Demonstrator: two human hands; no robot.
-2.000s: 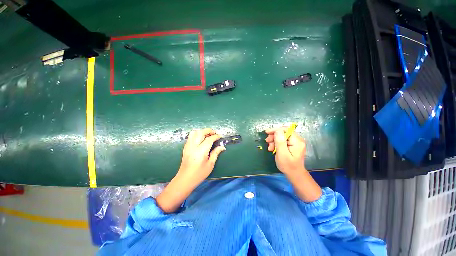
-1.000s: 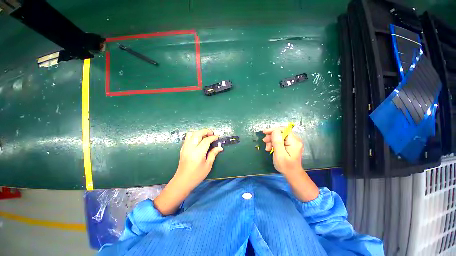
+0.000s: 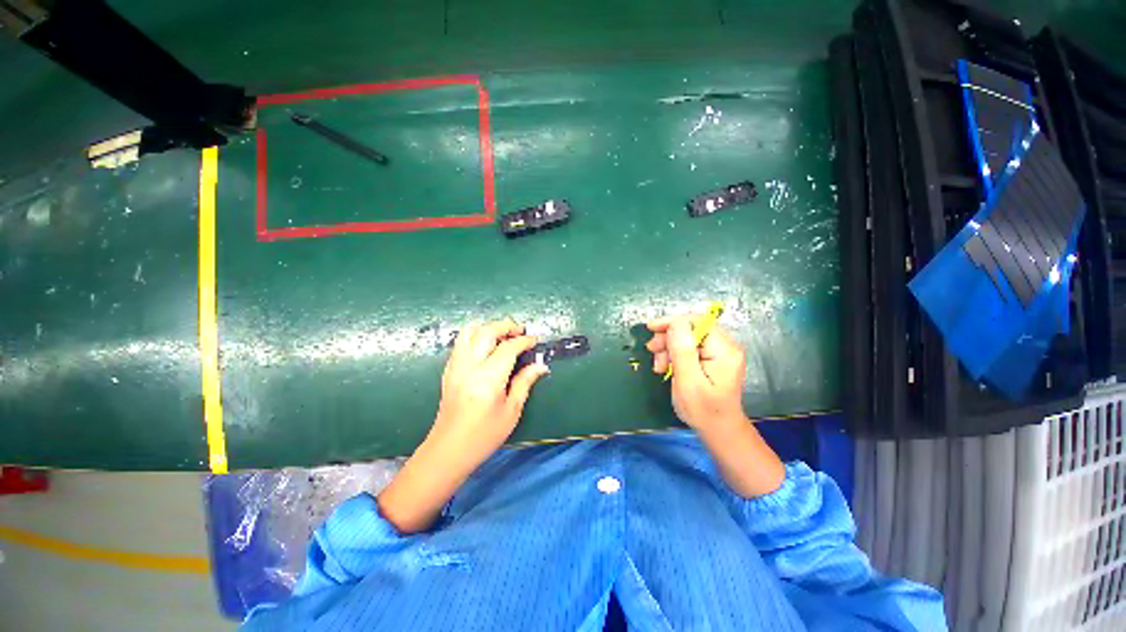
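Observation:
My left hand (image 3: 482,374) grips the left end of a small black module (image 3: 562,348) with silvery details, low over or on the green bench (image 3: 358,290). Its fingers hide that end of the module. My right hand (image 3: 704,370) holds the yellow-handled tweezers (image 3: 708,324) a short way right of the module. The tips are too small to make out, with a small dark bit and a yellow speck near the fingertips. Two more black modules lie farther back, one (image 3: 536,219) beside the red tape corner and one (image 3: 722,199) to the right.
A thin black bar (image 3: 340,138) lies inside the red tape rectangle (image 3: 371,227). A dark post (image 3: 136,74) stands at the upper left. Black trays (image 3: 871,247) are stacked at the right with blue film sheets (image 3: 988,296) on top. A white tray stack (image 3: 1080,494) and a blue bin (image 3: 247,556) sit below bench level.
The whole view has shifted slightly, so the bench things sit a little farther left. Both hands keep nearly the same pose around the module and the tweezers.

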